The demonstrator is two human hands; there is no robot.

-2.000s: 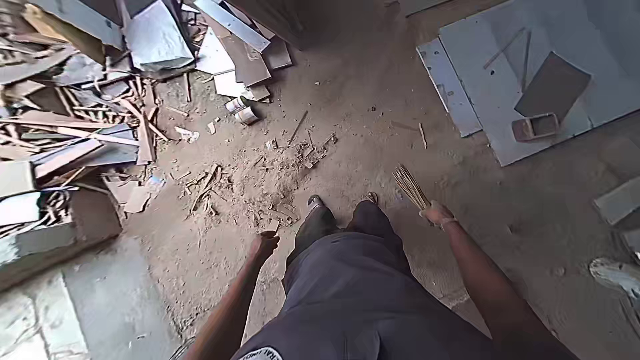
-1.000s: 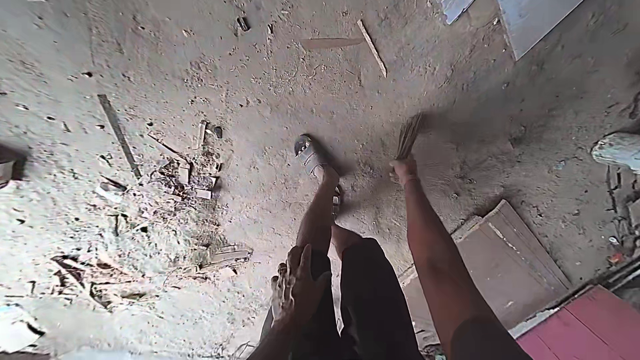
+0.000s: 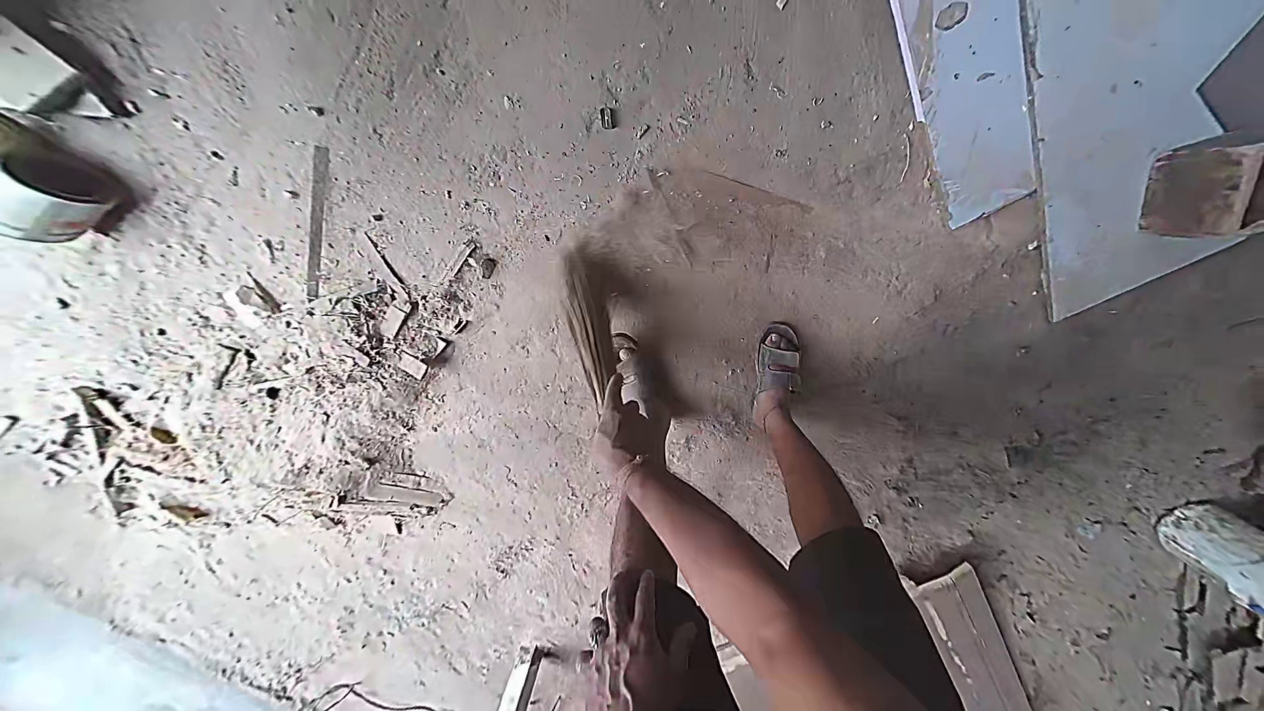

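Note:
My right hand (image 3: pixel 624 432) grips a bundle broom of thin stiff strands (image 3: pixel 586 321) in front of my left foot and shin. The broom's far end is blurred in a puff of dust over the dirt floor. Lower down, my left hand (image 3: pixel 642 642) rests on my left knee, its fingers apart and nothing in it. Left of the broom lies a pile of wood scraps and debris (image 3: pixel 346 355), apart from the bristles. A thin wood strip (image 3: pixel 317 222) lies beyond the pile.
Pale boards (image 3: pixel 1106 118) lie at the upper right, with an open box-like block (image 3: pixel 1200 188) on them. A bucket (image 3: pixel 59 202) stands at the far left. Flat brown panels (image 3: pixel 973 632) lie behind my right leg. A whitish object (image 3: pixel 1210 553) is at the right edge.
My right hand has swung the broom from the right side across to the left, in front of my left leg, and dust has risen. My left hand stays at my knee. The view has shifted.

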